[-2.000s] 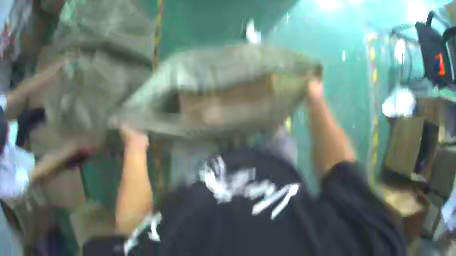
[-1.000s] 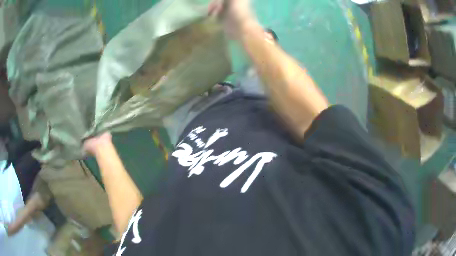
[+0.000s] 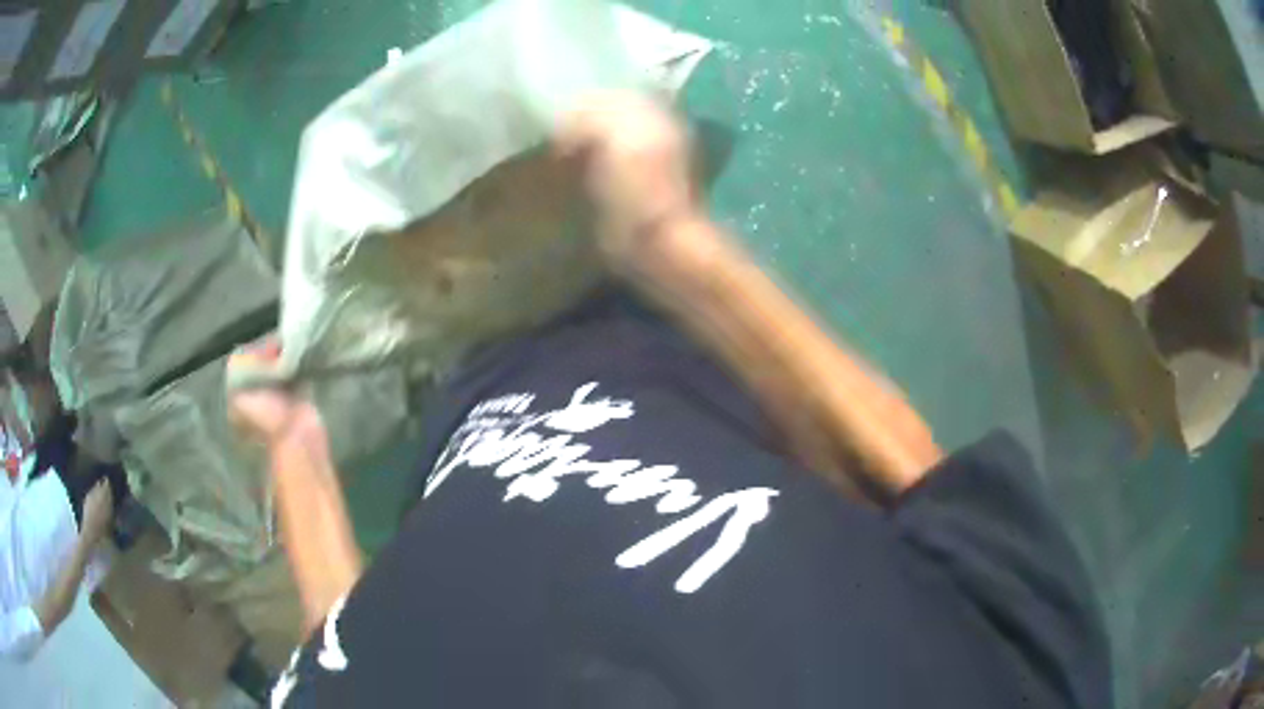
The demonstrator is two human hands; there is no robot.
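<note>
A large grey-green woven sack is in front of me, its mouth open towards my body. A brown cardboard carton shows inside the mouth. My left hand grips the sack's edge at the lower left corner of the mouth. My right hand is blurred and lies at the right side of the mouth, closed on the sack's edge. Its fingertips are hard to make out.
Sack-covered bales stand at the left. Another person's arm is at the lower left edge, beside brown cardboard. Open brown cartons stand at the right beyond a yellow-black floor line. Wrapped blocks show at the top left.
The sack's mouth has been drawn closer to my body, and my right hand has come down from the top of the view. The surroundings have shifted as my head turned.
</note>
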